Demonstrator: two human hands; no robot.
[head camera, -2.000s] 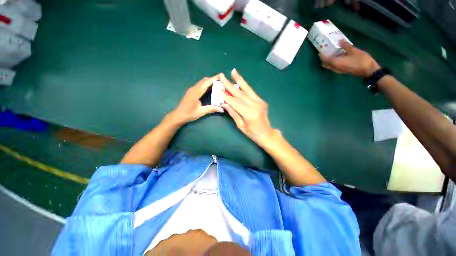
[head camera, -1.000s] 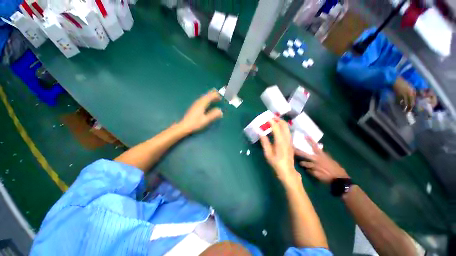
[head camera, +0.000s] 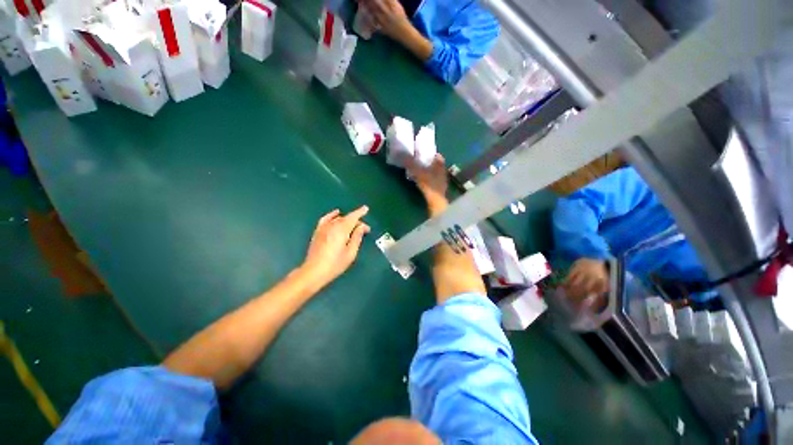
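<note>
My left hand (head camera: 337, 246) is open and empty just above the green bench, left of the shelf post's foot plate. My right hand (head camera: 429, 181) reaches out past the grey-white shelf post (head camera: 522, 187), which hides part of the forearm. Its fingers close around the near end of a white retail carton (head camera: 424, 145); a second carton (head camera: 400, 141) stands directly beside it. Another carton with a red band (head camera: 362, 129) lies to their left. Several cartons (head camera: 522, 308) lie in a loose group right of my right forearm, partly behind the post.
A packed group of cartons (head camera: 113, 65) stands at the far left, some with open flaps. Two more cartons stand at the far side. One worker's sleeve (head camera: 459, 35) is at the top, another worker (head camera: 622, 222) at the right by a dark-edged box (head camera: 628, 335). A curved metal rail (head camera: 556, 52) crosses overhead.
The view has turned right. My right hand has let go of the red-banded carton in the loose group and reached forward to the pair beyond the post. The other worker's watch-wearing arm has left view.
</note>
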